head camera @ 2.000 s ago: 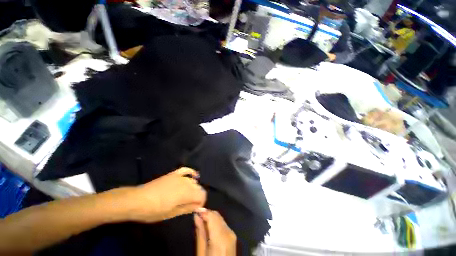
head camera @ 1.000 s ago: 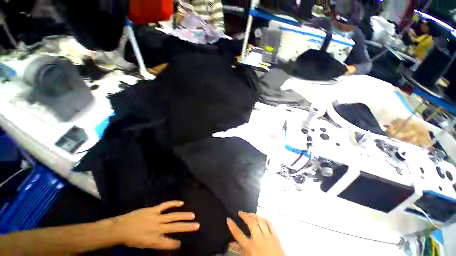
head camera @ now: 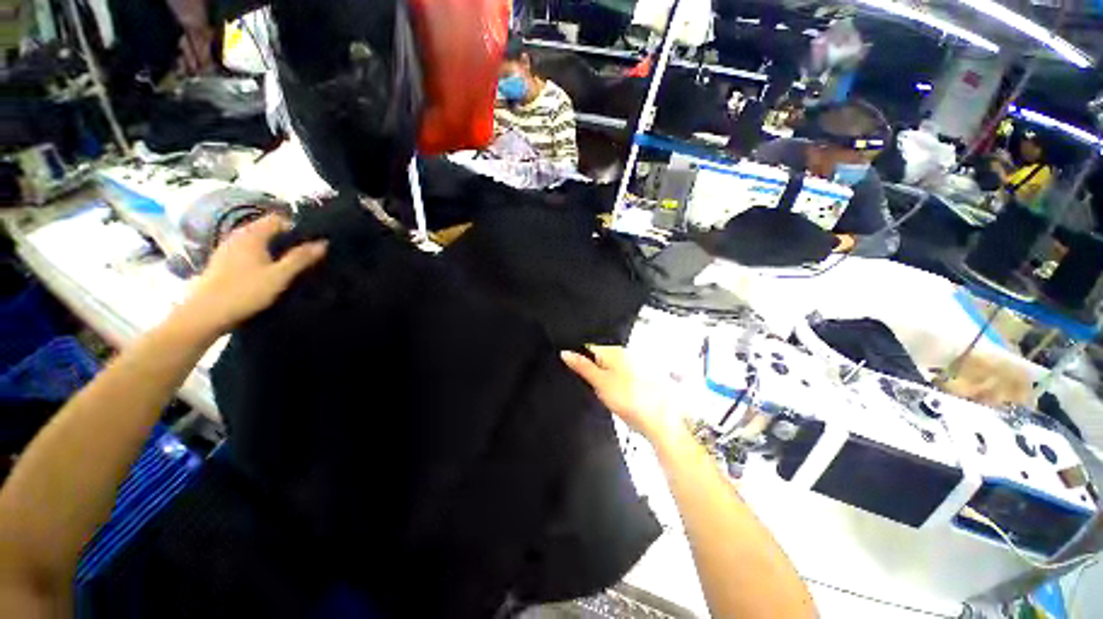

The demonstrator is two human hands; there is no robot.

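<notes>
A large black garment panel (head camera: 411, 423) is raised in front of me and hangs down over the table's front edge. My left hand (head camera: 260, 272) grips its upper left edge with thumb and fingers. My right hand (head camera: 605, 375) holds its right side between thumb and fingers. Another black cloth pile (head camera: 544, 260) lies behind it. The white sewing machine (head camera: 889, 441) stands to the right of the cloth. The panel hides much of the table.
Blue plastic crates (head camera: 145, 496) are on the floor at the left. A red bag (head camera: 460, 73) and black bundle hang at the top. Grey cloth (head camera: 677, 272) lies behind the machine. Several people sit at the back. A white bin (head camera: 847, 296) holds black and tan cloth.
My hands lay flat with fingers spread on the cloth; now they grip it and have lifted it. My left hand has moved up and left, my right hand up. The view has tilted up.
</notes>
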